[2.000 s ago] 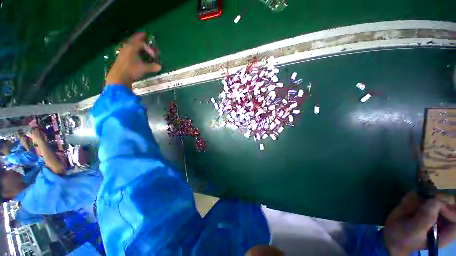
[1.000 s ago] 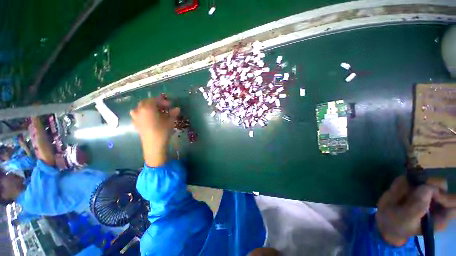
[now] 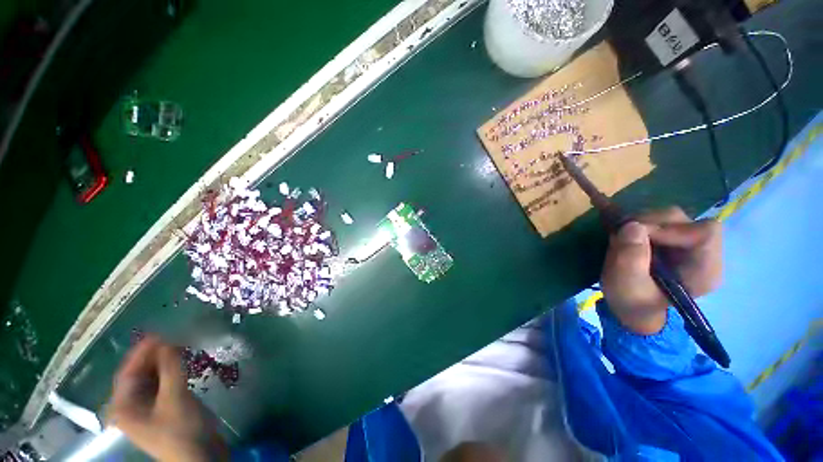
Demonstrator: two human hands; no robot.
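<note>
My right hand (image 3: 659, 262) holds a black soldering iron (image 3: 672, 284), its thin tip touching or just over the tan cardboard pad (image 3: 623, 117) among rows of small specks. A pale wire strand (image 3: 677, 135) runs to the same spot. My left hand (image 3: 158, 397) is blurred, fingers together, beside the small dark red heap of components (image 3: 212, 367); whether it holds a piece I cannot tell. A green circuit board (image 3: 421, 244) lies on the mat between the hands. The large heap of white pieces with red leads (image 3: 262, 253) lies left of the board.
A whitish tub (image 3: 523, 45) with silvery contents stands behind the cardboard. A black device with a white label (image 3: 670, 38) and cords is at the upper right. Beyond the pale rail (image 3: 298, 99), the conveyor carries a board (image 3: 153, 117) and a red-and-black item (image 3: 87, 173).
The view has turned and shifted right. The iron's tip has come into view on the cardboard. My left hand, over the conveyor two seconds ago, is by the dark red heap; a board lies on the mat.
</note>
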